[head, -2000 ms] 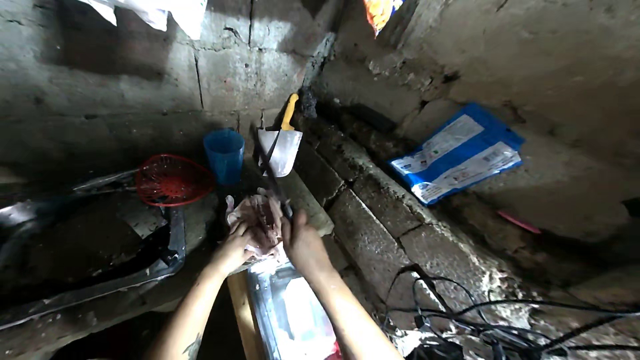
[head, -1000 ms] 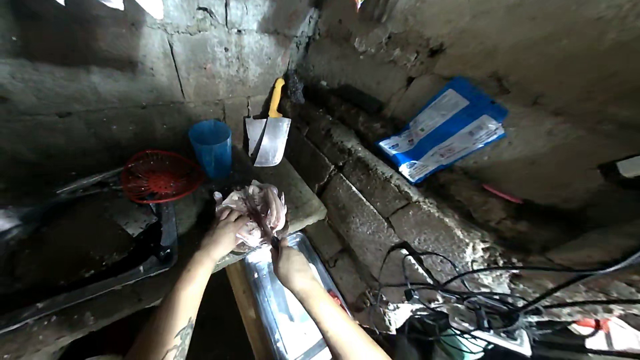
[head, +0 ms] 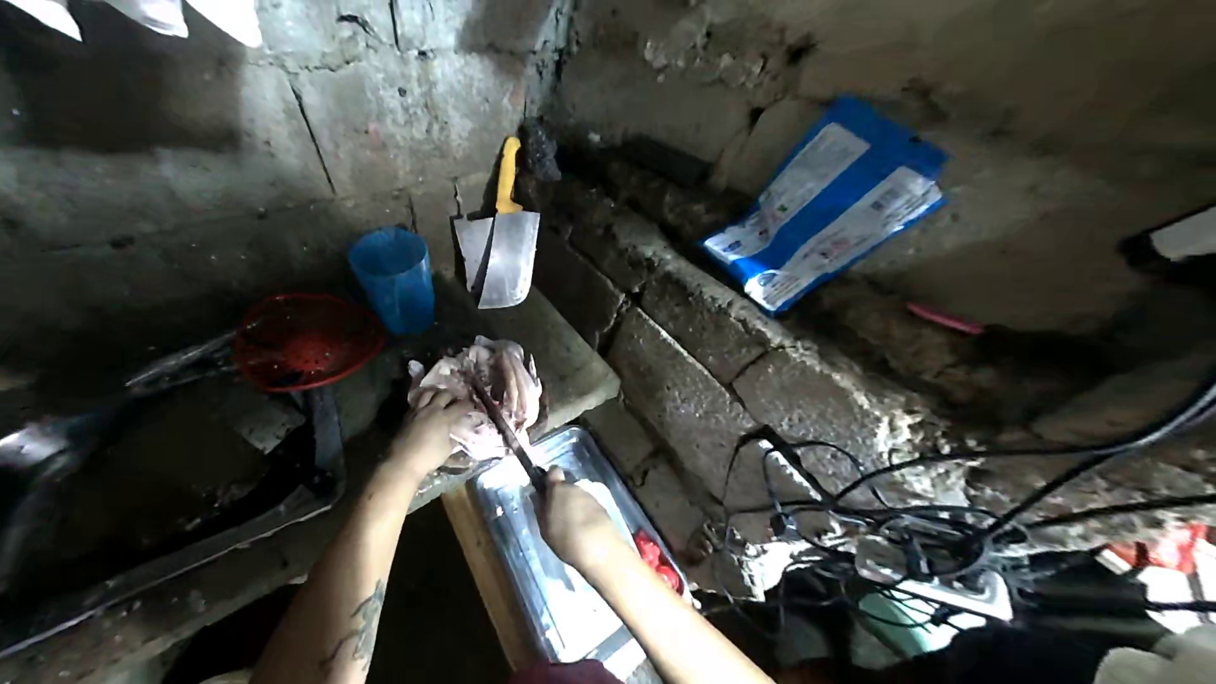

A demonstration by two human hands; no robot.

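Note:
Raw poultry point(head: 518, 380), pale and pink, lies on the concrete counter. My left hand point(head: 432, 432) presses on its left side, fingers bent over the meat. A dark narrow knife point(head: 503, 426) is gripped in my right hand point(head: 573, 521); its blade reaches up and left over the middle of the meat. Under my right forearm is a rectangular metal tray point(head: 522, 546) with something pale in it and red pieces point(head: 657, 562) at its right side. Behind the meat, a cleaver with a yellow handle point(head: 513, 252) leans against the block wall.
A blue plastic cup point(head: 394, 280) and a red plastic strainer point(head: 304, 342) stand left of the cleaver, beside a dark sink or basin point(head: 328, 446). A blue and white packet point(head: 826, 204) lies on the ledge at right. Tangled black cables point(head: 912, 522) and a power strip point(head: 978, 589) are at lower right.
The knife blade, earlier raised above the meat, is now low across it. The view has shifted somewhat.

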